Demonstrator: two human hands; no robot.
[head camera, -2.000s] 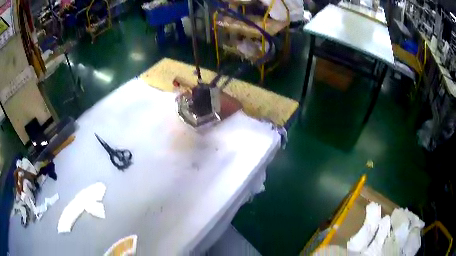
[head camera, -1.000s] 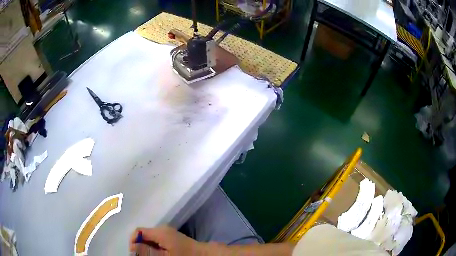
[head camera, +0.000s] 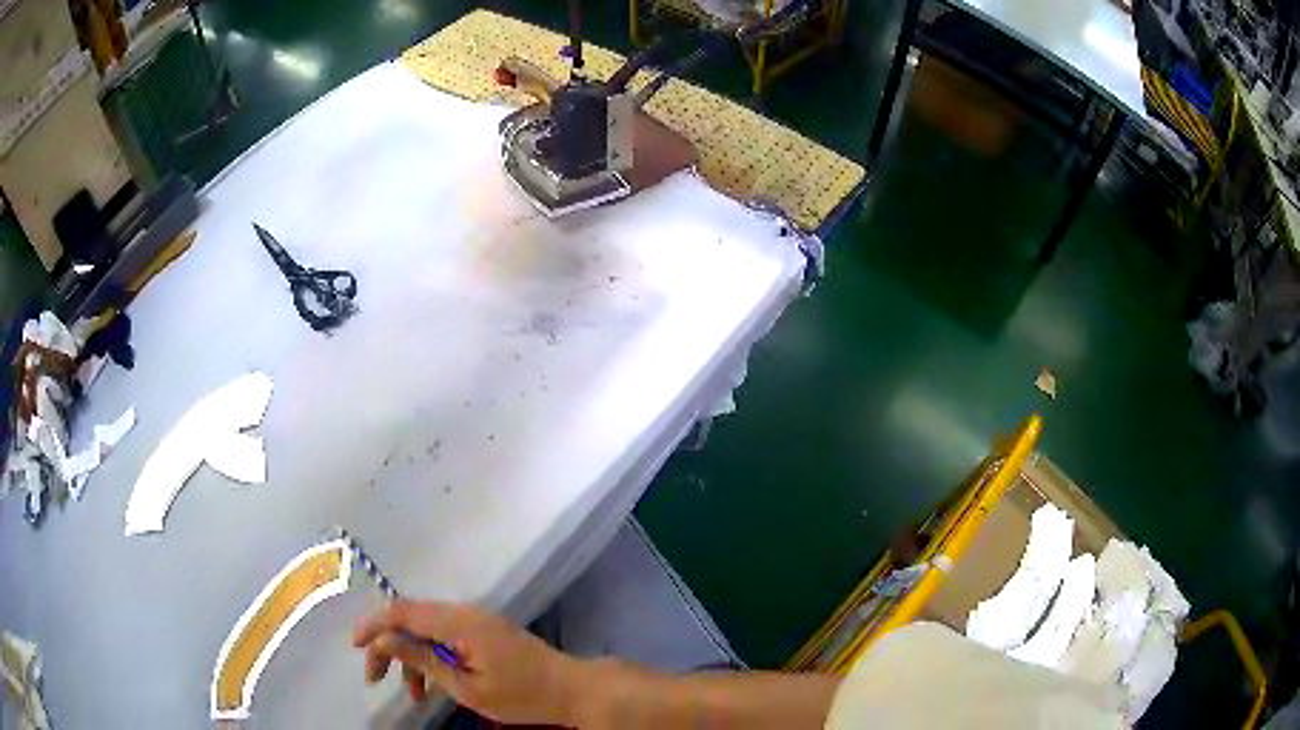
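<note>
A white curved collar piece lies on the pale table cloth at the lower left. The tan curved template lies on it with a white border showing all round. My right hand is just right of them, holding a thin pencil with a patterned shaft. The pencil's far end is near the upper right end of the collar piece; I cannot tell if it touches. My left hand is not in view.
More white collar pieces lie farther up, with black scissors beyond. A steam iron stands at the far end. Fabric scraps lie at the left edge. A yellow-handled cart with white pieces stands right of the table.
My right hand came into view from the lower right and is now a little higher, with the pencil visible by the collar piece. The view has tilted downward since the earliest frame.
</note>
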